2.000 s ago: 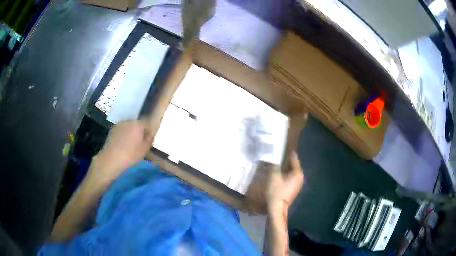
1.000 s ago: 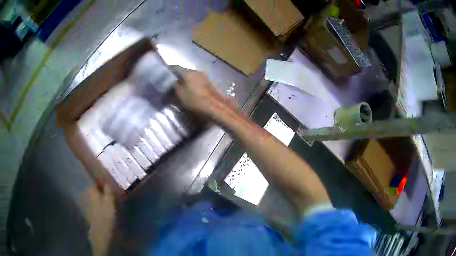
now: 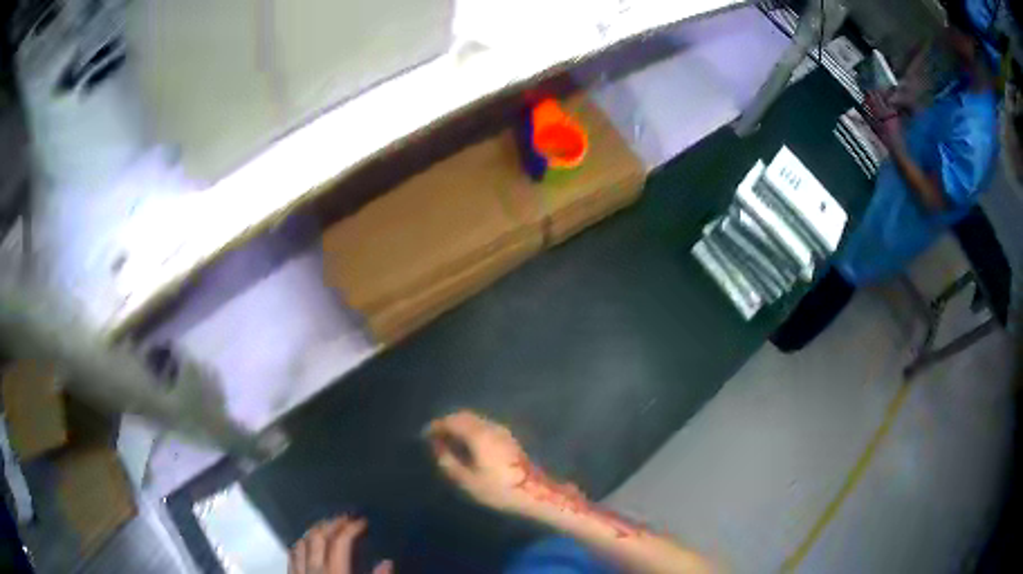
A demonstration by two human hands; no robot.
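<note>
My right hand [image 3: 477, 457] is over the dark green mat [image 3: 550, 359], fingers loosely curled, with nothing visible in it. My left hand [image 3: 332, 547] is at the bottom edge, partly cut off, fingers apart and empty. White product boxes [image 3: 774, 235] stand in a leaning row at the mat's right part, away from both hands. A flat brown stack of cartons [image 3: 449, 241] lies along the far bench edge. The orange and blue tape dispenser [image 3: 558, 140] rests on it.
A raised white shelf [image 3: 337, 151] runs behind the cartons. A blurred grey bar [image 3: 123, 364] crosses the left. A white sheet [image 3: 238, 529] lies lower left, near brown cardboard [image 3: 90, 493]. A person in blue [image 3: 942, 168] works at the right.
The view has swung from the metal surface at left to the green mat. The open carton of white boxes that my hands held is out of view. Both hands are now empty over the bench.
</note>
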